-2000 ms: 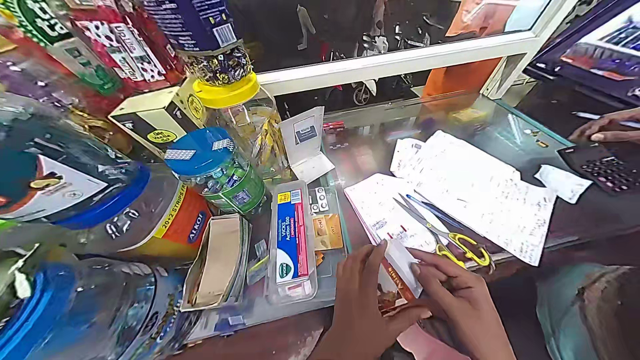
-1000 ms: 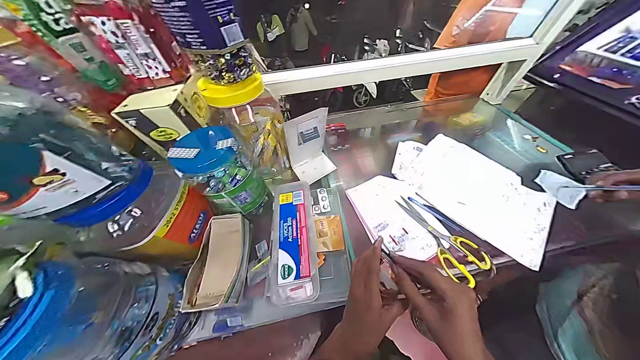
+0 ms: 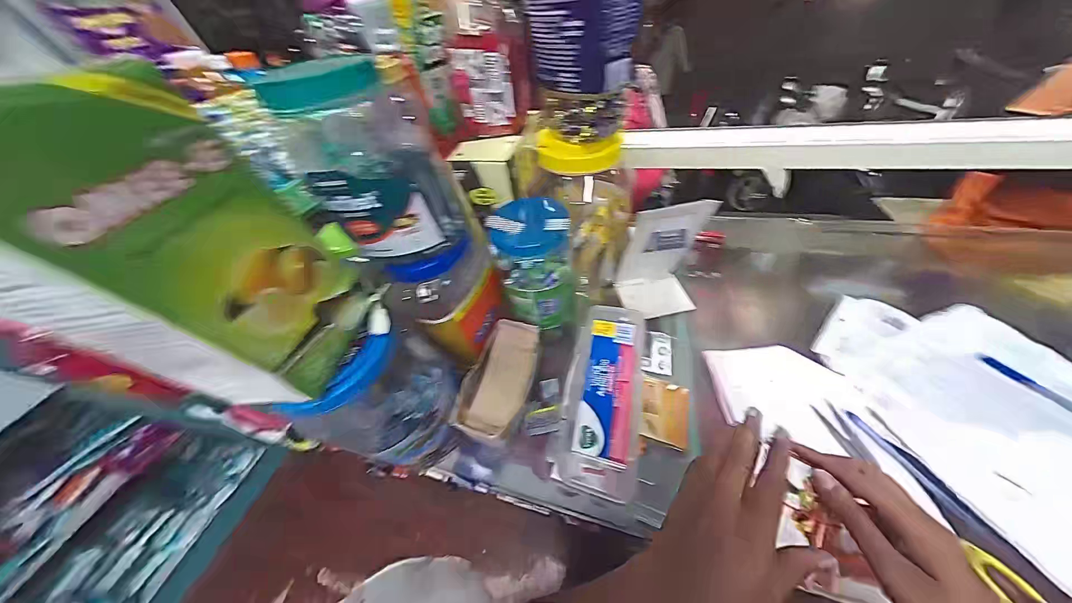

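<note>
A small printed packet, red, white and gold, sits between my two hands at the lower right. My left hand touches its left side with fingers stretched forward, and my right hand lies along its right side; together they hold it. Beneath and beyond them are written paper sheets. Scissors with yellow handles lie partly behind my right hand, a blue pen alongside. Left of my hands stands a clear plastic box with a blue and red Vicks pack.
An open cardboard box, a blue-lidded jar and a yellow-lidded jar stand left of the papers. A large green carton leans at the far left. Another blue pen rests on the sheets. A white window rail runs behind.
The view has swung left, bringing in the green carton. The other person's hand is out of view. A blue pen now lies on the right-hand sheets. My hands remain together around the packet.
</note>
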